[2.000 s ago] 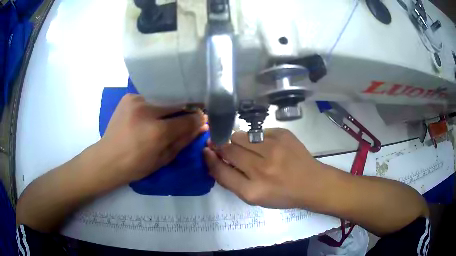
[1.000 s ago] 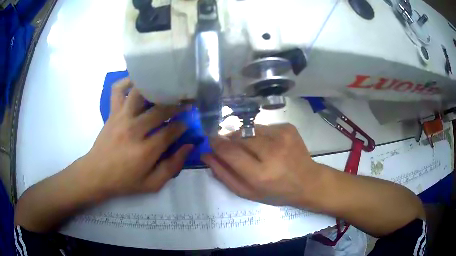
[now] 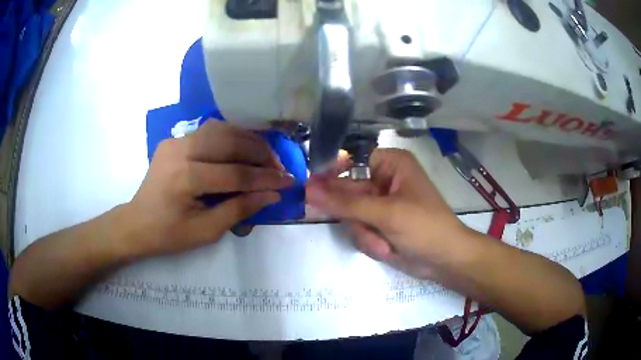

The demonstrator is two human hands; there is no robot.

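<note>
Blue fabric (image 3: pixel 197 77) lies flat on the white table under and left of the sewing machine head (image 3: pixel 246 77). A squarer blue part with white marking (image 3: pixel 186 128) shows at its left. My left hand (image 3: pixel 211 179) presses on the fabric, its fingertips pinched near the fabric's right edge. My right hand (image 3: pixel 386 204) is right of the needle area, its thumb and finger together at the fabric's right edge; whether it grips the cloth is hard to tell. The needle and presser foot are mostly hidden behind the chrome guard (image 3: pixel 333 91).
Snips (image 3: pixel 481 179) with a blue part and a red strap (image 3: pixel 497 226) lie right of my right hand, the strap hanging over the front edge. A ruler scale (image 3: pixel 239 299) runs along the front. An orange item (image 3: pixel 604 184) is at the far right. Blue cloth (image 3: pixel 24 56) is at the far left.
The fabric has moved away from me, farther under and behind the machine head. The white marking now shows. My left fingers have drawn together, and my right hand has tilted, its lower fingers apart.
</note>
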